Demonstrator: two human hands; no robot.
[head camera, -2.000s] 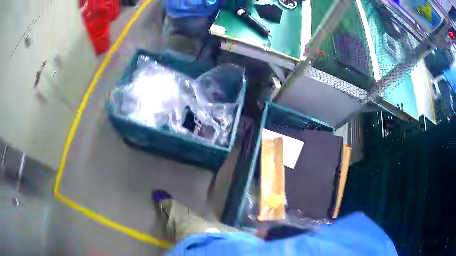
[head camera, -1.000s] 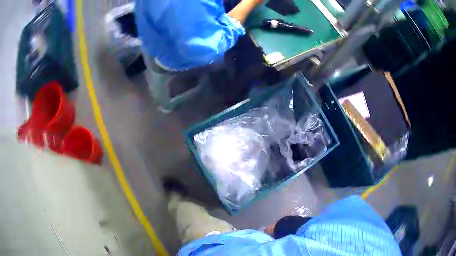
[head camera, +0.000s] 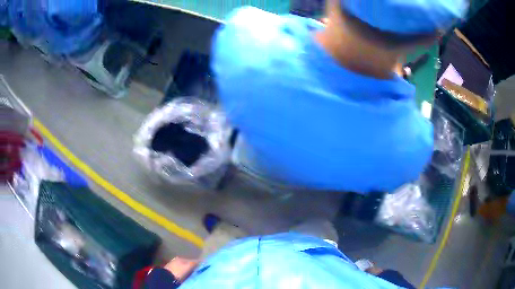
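My left hand (head camera: 182, 267) is small and blurred at the bottom edge, beside a dark cuff; its fingers cannot be made out. My right hand (head camera: 365, 264) shows only as a small pale patch by a dark cuff at the bottom right. Whether either holds anything cannot be told. In front of me stands a round bin lined with crinkled clear plastic (head camera: 213, 121), dark inside. A green crate (head camera: 104, 217) with shiny bags is at lower left. Clear bags (head camera: 407, 211) lie in another green crate at right, partly hidden by a person.
A seated person in a blue smock (head camera: 322, 113) and cap is close in front, beside the green bench. Another person in blue (head camera: 56, 25) is at upper left near a pale stool (head camera: 104, 68). A yellow floor line (head camera: 121, 197) crosses at left. A crate with cardboard (head camera: 466, 96) is at upper right.
The view has swung and moved along the floor. The bagged crate and cardboard crate now appear farther right. The seated person is now central, and the lined bin is nearer the middle.
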